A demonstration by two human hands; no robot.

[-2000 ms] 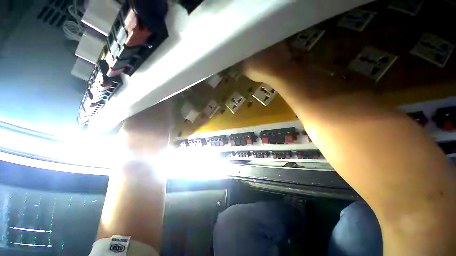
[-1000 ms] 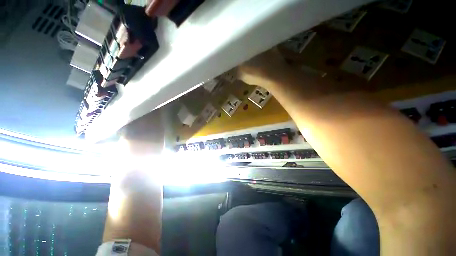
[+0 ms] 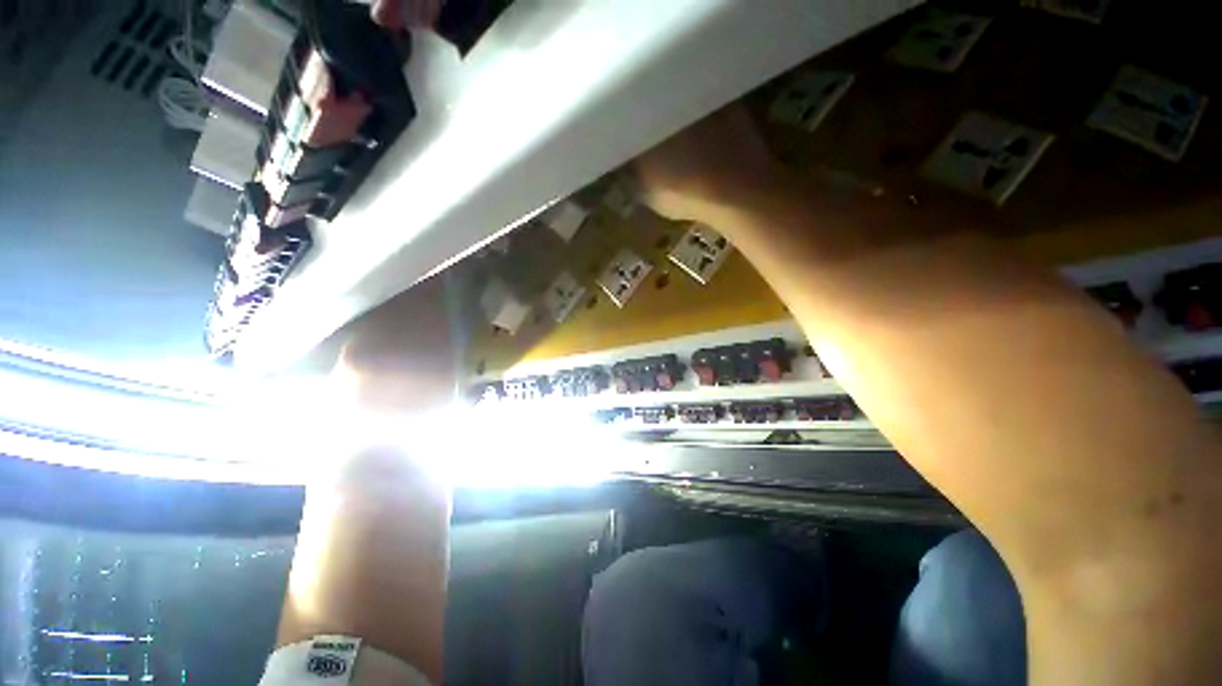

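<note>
My right hand [image 3: 697,168] reaches in from the right over the yellow-brown socket board [image 3: 670,316]; its fingers are hidden behind the upper shelf edge [image 3: 536,134]. My left arm rises from the bottom left through the glare, and my left hand [image 3: 409,326] is dim and mostly hidden behind the same edge. What either hand holds cannot be seen. Diagonal white AC sockets [image 3: 625,278] stand in rows on the board. A raised white block, apparently a power adapter [image 3: 505,308], sits at the left of the board.
Black and red terminals [image 3: 741,361] line the lower shelf front. More terminals [image 3: 335,121] and white adapters [image 3: 249,56] with looped cords are on the upper shelf at top left. A bright light strip [image 3: 161,416] glares at left. My knees [image 3: 697,603] are below the rack.
The view shifts slightly. Both arms stay reached into the rack in nearly the same places, and the sockets and adapters show no clear change.
</note>
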